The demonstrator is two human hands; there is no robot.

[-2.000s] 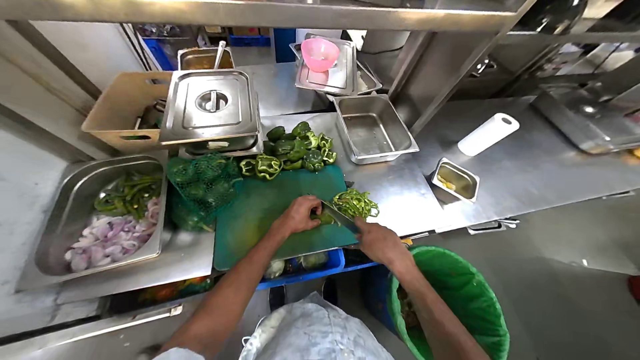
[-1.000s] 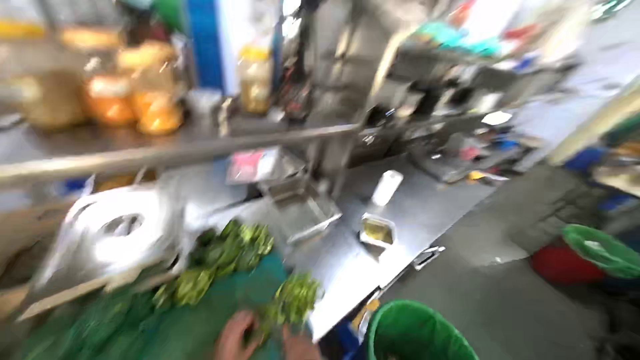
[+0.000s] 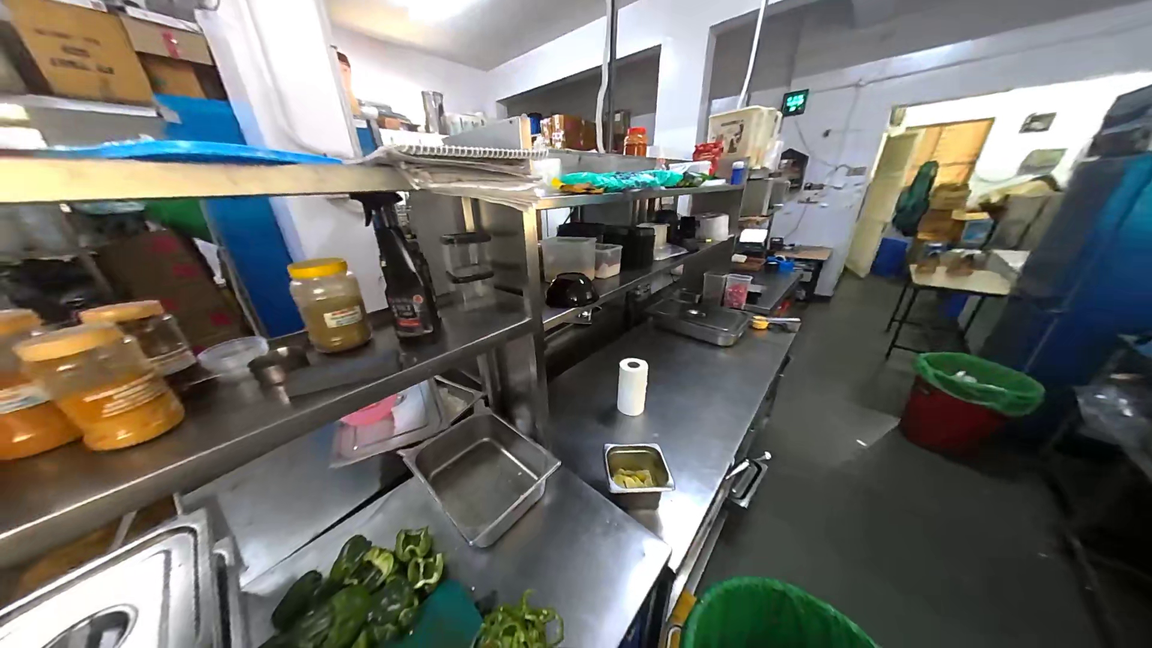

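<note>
Neither my left hand nor my right hand shows in the head view now. At the bottom, green bell peppers lie in a heap on the steel counter beside the green cutting board, whose corner alone is visible. Sliced green pepper strips are piled at the board's right edge. Behind them stands an empty steel pan. A small steel container with pale yellow-green pieces is to its right, and a white paper roll stands upright farther back.
A steel shelf with jars and a black spray bottle crosses the left. A lidded steel pan is at lower left. A green-lined bin is at the bottom; a red bin stands on the floor at right.
The view has swung up and to the right. Both hands, seen at the cutting board earlier with a knife in the right one, have left the view.
</note>
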